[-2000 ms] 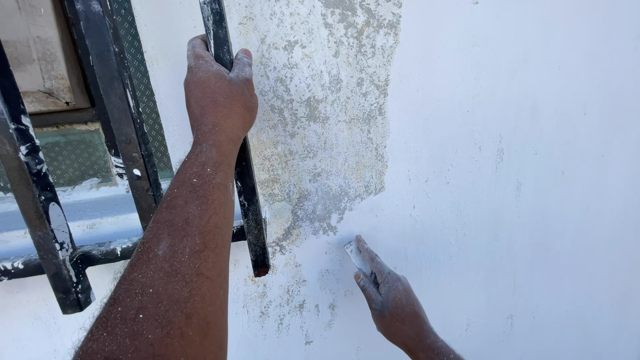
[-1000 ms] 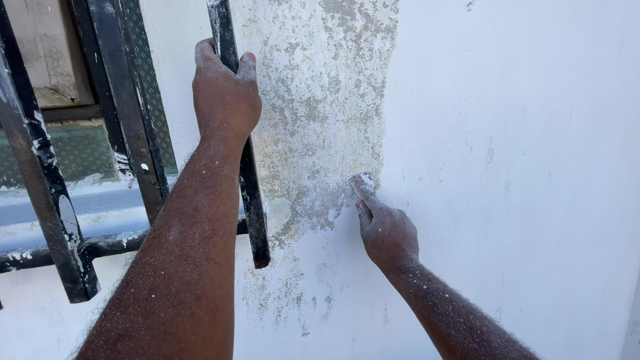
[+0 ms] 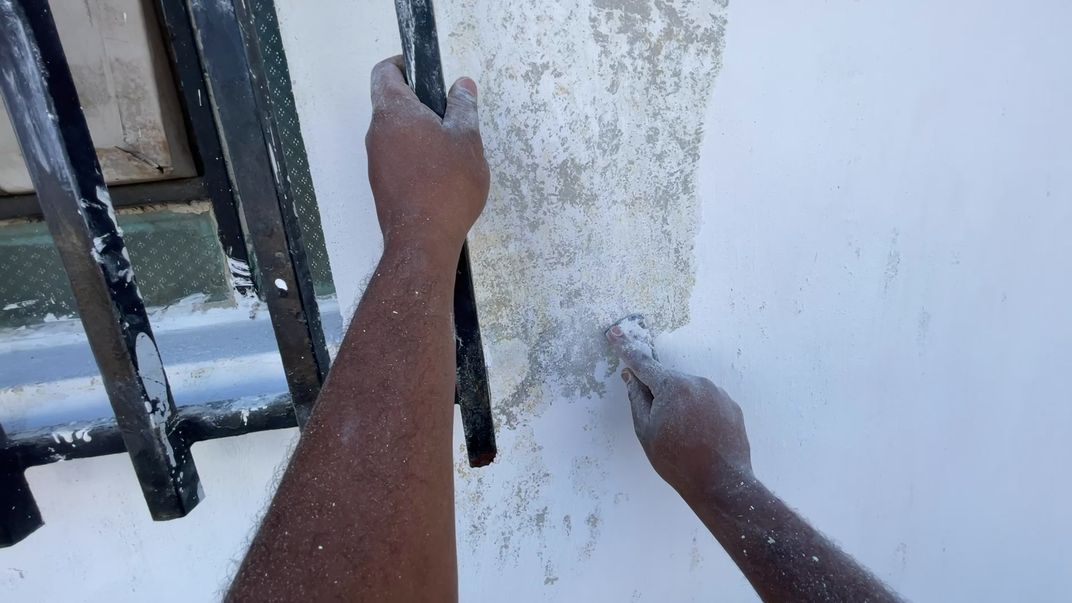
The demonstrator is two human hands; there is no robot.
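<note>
My left hand (image 3: 429, 155), dusted white, is wrapped around an upright black metal bar (image 3: 475, 368) of a window grille. Lower and to the right, my right hand (image 3: 687, 419) grips a small scraper blade (image 3: 634, 330), with the index finger laid along it; most of its handle is hidden by the hand. The blade rests against the wall at the lower right edge of a rough, mottled grey patch (image 3: 586, 184). Smooth white wall (image 3: 879, 251) surrounds the patch on the right and below. White dust covers my fingers and both forearms.
At the left, more paint-spattered bars (image 3: 92, 251) and a crossbar (image 3: 239, 417) stand in front of a window with patterned green trim (image 3: 159, 255). A pale panel (image 3: 109, 84) shows behind them. Below the window runs a white-smeared sill (image 3: 218, 360).
My right hand has moved up from below the rough patch to its lower right edge, with the scraper still in it. My left hand keeps its hold on the bar.
</note>
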